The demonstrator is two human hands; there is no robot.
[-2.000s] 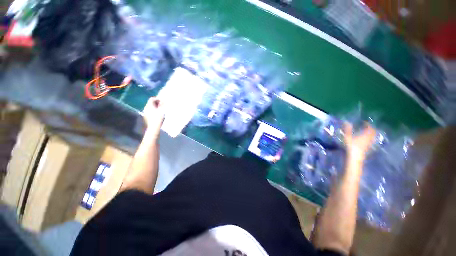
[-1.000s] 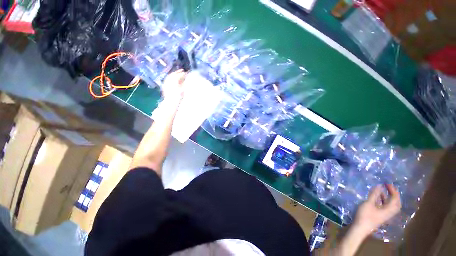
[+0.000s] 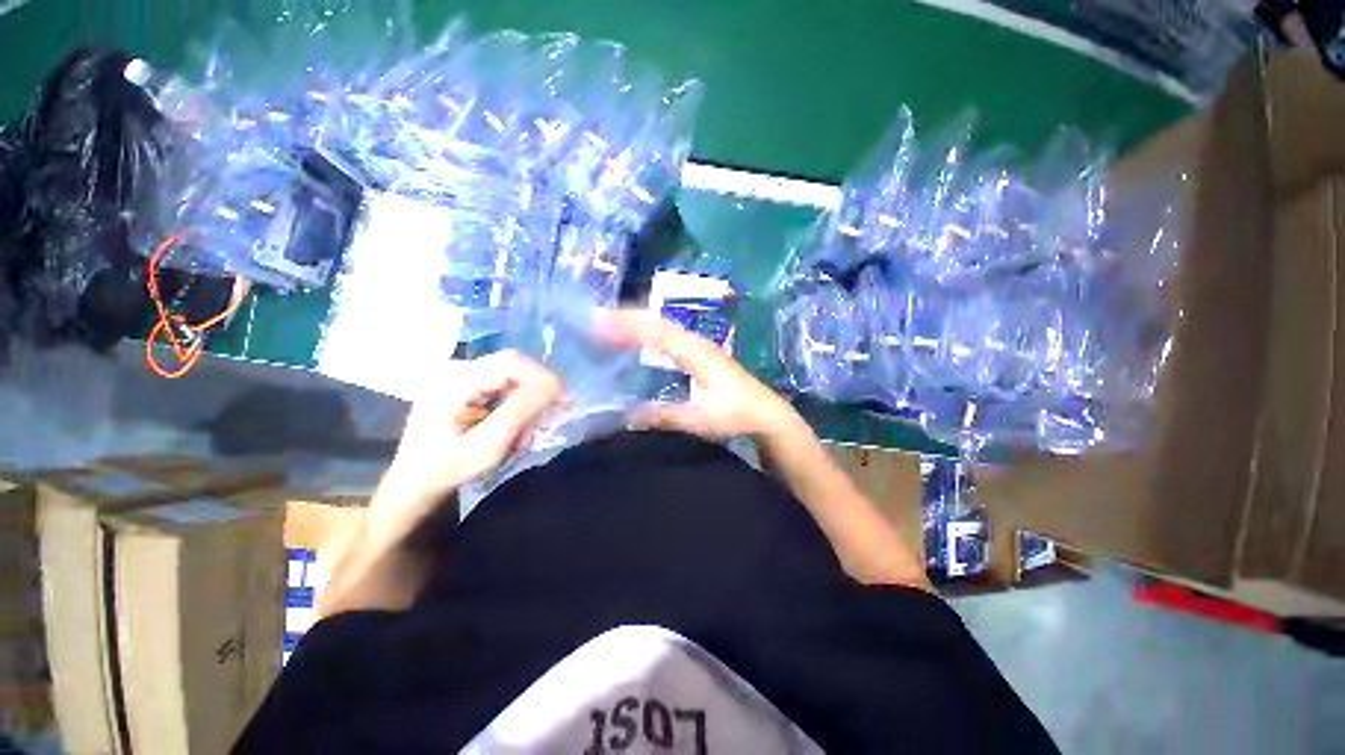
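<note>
My left hand (image 3: pixel 494 416) is in front of my chest with its fingers curled at a clear poly bag (image 3: pixel 572 369). My right hand (image 3: pixel 711 387) faces it, thumb and fingers spread around the bag's right side; blur hides whether it grips the film. A blue-and-white retail box (image 3: pixel 690 307) lies on the green table just beyond my right hand, partly covered by it. A white sheet (image 3: pixel 387 295) lies left of the bag, against the bagged units (image 3: pixel 509 162). More bagged units (image 3: pixel 944 325) stand in rows to the right.
A black device (image 3: pixel 313 221) lies among the left bags. A black plastic bag (image 3: pixel 81 192) and orange cord (image 3: pixel 185 342) are at the far left. A large open carton (image 3: pixel 1239 354) is at the right end, with a small carton (image 3: pixel 996 553) below. Stacked cartons (image 3: pixel 185 620) stand lower left.
My left hand has left the white sheet's upper edge and my right hand has come in from the right bags. Both now meet at a clear bag. The view has turned.
</note>
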